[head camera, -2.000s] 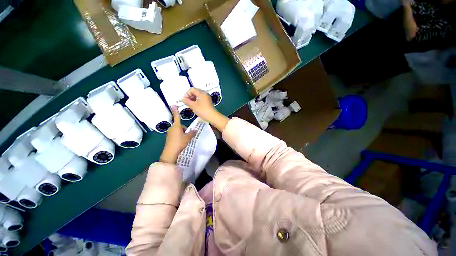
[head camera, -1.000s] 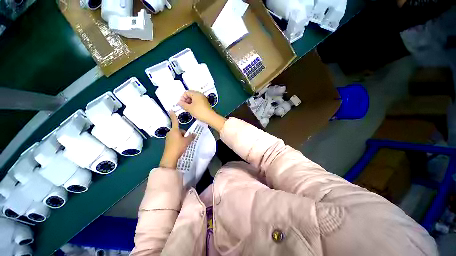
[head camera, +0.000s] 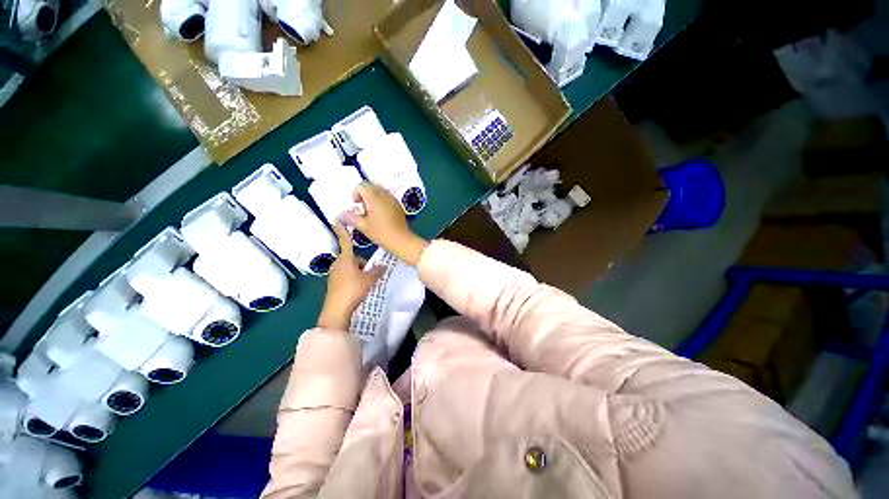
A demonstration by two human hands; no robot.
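Observation:
Several white security cameras (head camera: 289, 226) lie side by side in a row on the green bench, black lens ends towards me. My right hand (head camera: 378, 216) is on the second camera from the right (head camera: 331, 187), its fingertips pinched near the lens end. Whether a sticker is between them is too small to tell. My left hand (head camera: 347, 278) holds the white label sheet (head camera: 388, 302) at the bench edge, its index finger reaching to the same camera's lens end. The sheet hangs over my lap. The rightmost camera (head camera: 388, 161) lies beside, untouched.
A shallow open carton (head camera: 534, 102) with white paper and a purple-dotted sheet stands at the bench end. Flattened cardboard (head camera: 210, 122) with loose cameras lies behind the row. Below right are a large cardboard box (head camera: 624, 185) with white parts, a blue stool-like object (head camera: 694, 195) and blue tubing (head camera: 726, 292).
The view has shifted slightly. My right fingertips have moved down towards the lens end of the same camera and now partly cover it. My left hand still holds the sheet.

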